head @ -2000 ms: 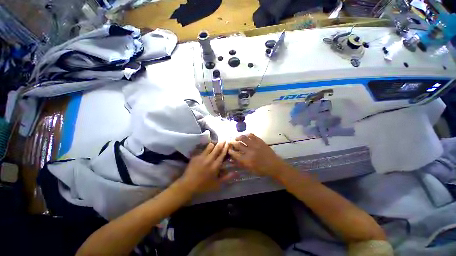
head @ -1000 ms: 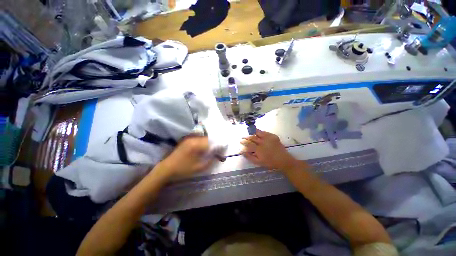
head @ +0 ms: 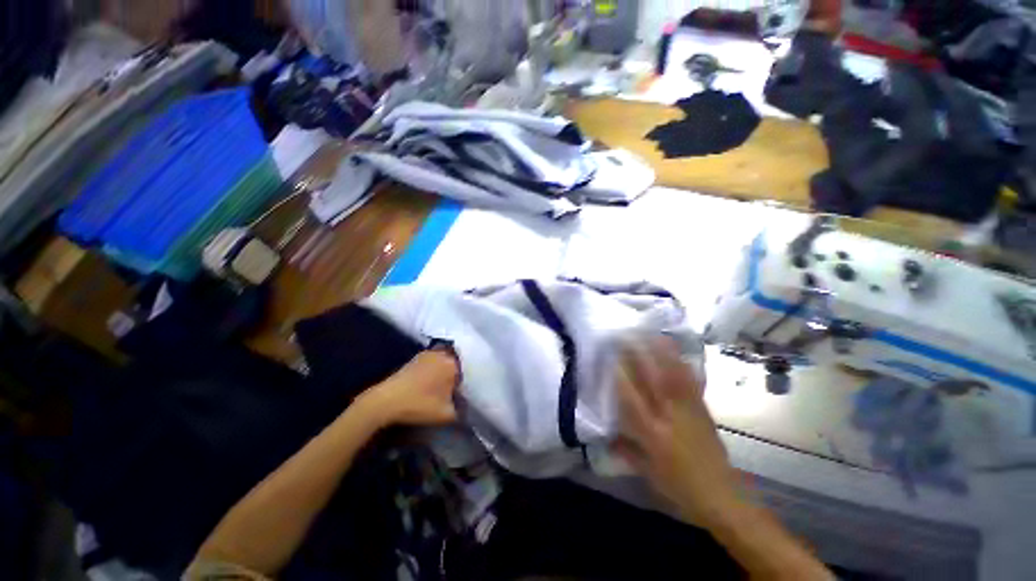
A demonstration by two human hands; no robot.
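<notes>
A light grey garment piece [head: 511,363] with a black stripe lies bunched at the table's front edge, left of the sewing machine [head: 897,306]. A black panel [head: 352,340] shows at its left end. My left hand [head: 418,388] grips the garment's left part with closed fingers. My right hand [head: 659,409] is blurred and lies over the garment's right part; whether it grips cloth cannot be told. The presser foot area [head: 777,372] is to the right of the garment.
A folded bundle of grey and black pieces [head: 489,153] lies at the table's rear. Blue [head: 170,170] and green baskets stand at the left. Grey scraps [head: 903,426] lie on the machine bed. Black cut pieces [head: 707,123] lie on the wooden surface behind.
The view has swung left, so the machine shows farther right. My left hand has moved to the garment's left part. My right hand has left the needle area and is over the garment.
</notes>
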